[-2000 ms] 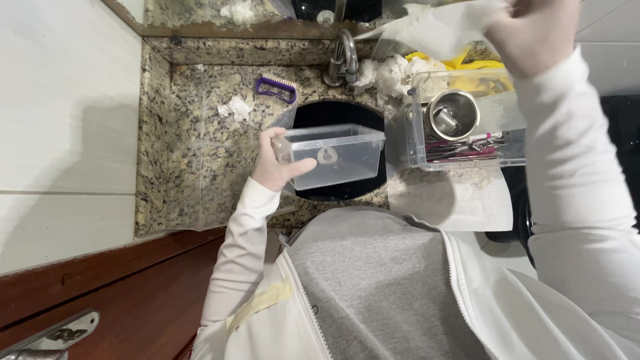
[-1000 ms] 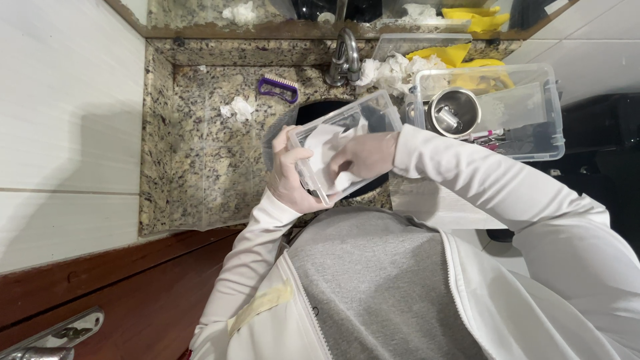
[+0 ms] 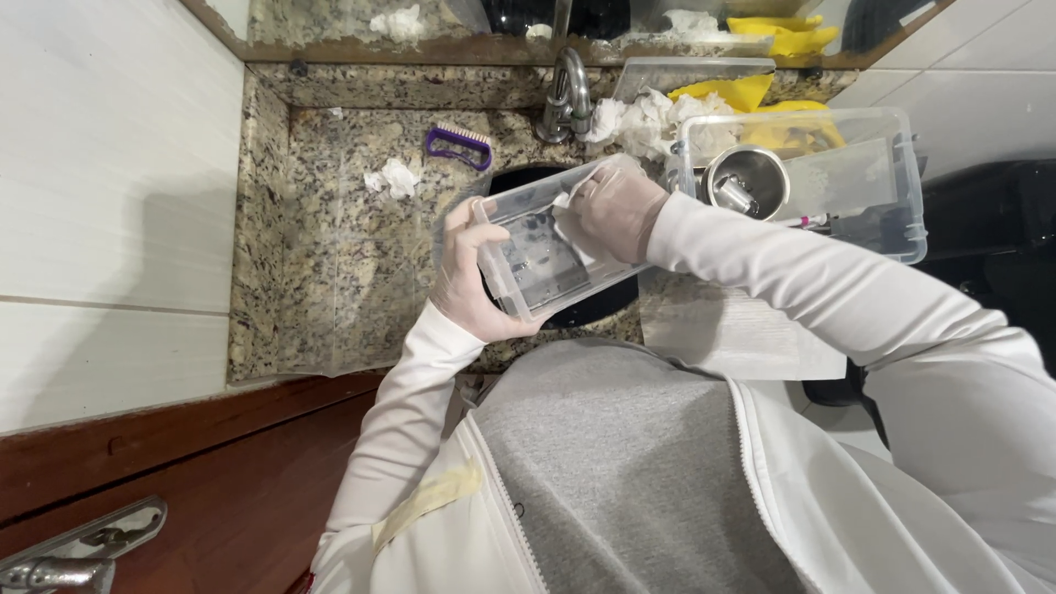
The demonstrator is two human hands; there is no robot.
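Note:
Over the dark sink (image 3: 606,308), my gloved left hand (image 3: 477,276) grips the left end of a clear plastic box (image 3: 540,256), which is tilted with its open side toward me. Water drops show on the box's inside. My gloved right hand (image 3: 617,206) is inside the box's right part, holding a white paper towel (image 3: 571,227) against the wall. Some of the paper is hidden behind the fingers. A purple-handled brush (image 3: 459,148) lies on the granite counter behind my left hand, near crumpled paper (image 3: 393,179).
A chrome faucet (image 3: 568,95) rises behind the sink. To the right, a larger clear bin (image 3: 906,206) holds a steel cup (image 3: 771,177) and slim instruments. Crumpled paper (image 3: 643,124) and a yellow item (image 3: 726,89) lie behind it. A white paper sheet (image 3: 742,334) covers the counter's right front.
My right hand came down from the upper right with the white paper and is now inside the box. The box has tilted in my left hand.

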